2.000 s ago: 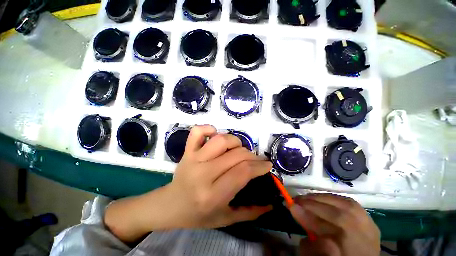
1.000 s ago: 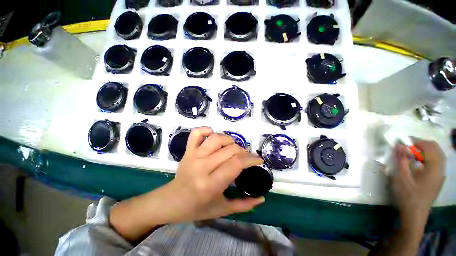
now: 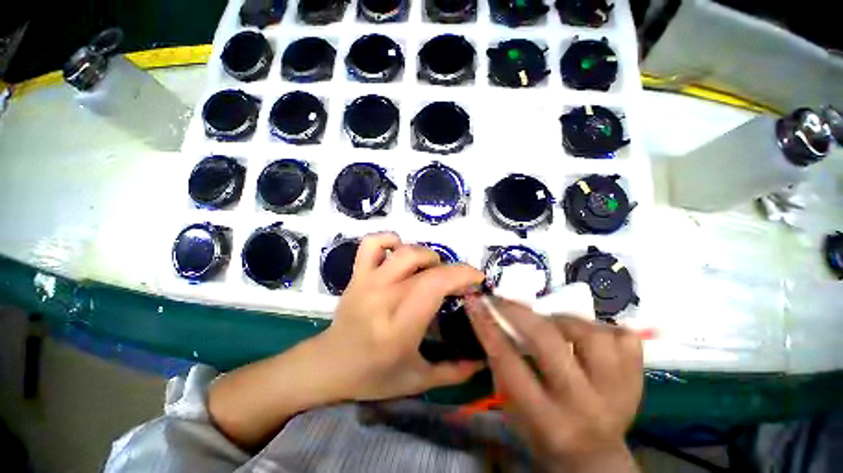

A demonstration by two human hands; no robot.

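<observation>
My left hand holds a dark round watch body at the front edge of the white foam tray. Much of that watch is hidden by my fingers. My right hand is at the watch, its fingertips against the upper rim. A white wipe sticks out above my right fingers, between them and the tray. Orange parts of a stick tool show blurred below and beside my right hand. The tray holds rows of watch bodies, with black discs in its right column.
A translucent bottle with a metal top stands left of the tray, and another bottle stands right. A crumpled white piece and a dark disc lie at far right. Yellow edging runs behind, and the green bench edge runs in front.
My right hand has come back from the right side of the bench to the watch, with the white wipe now in it. My left hand still holds the watch in about the same place.
</observation>
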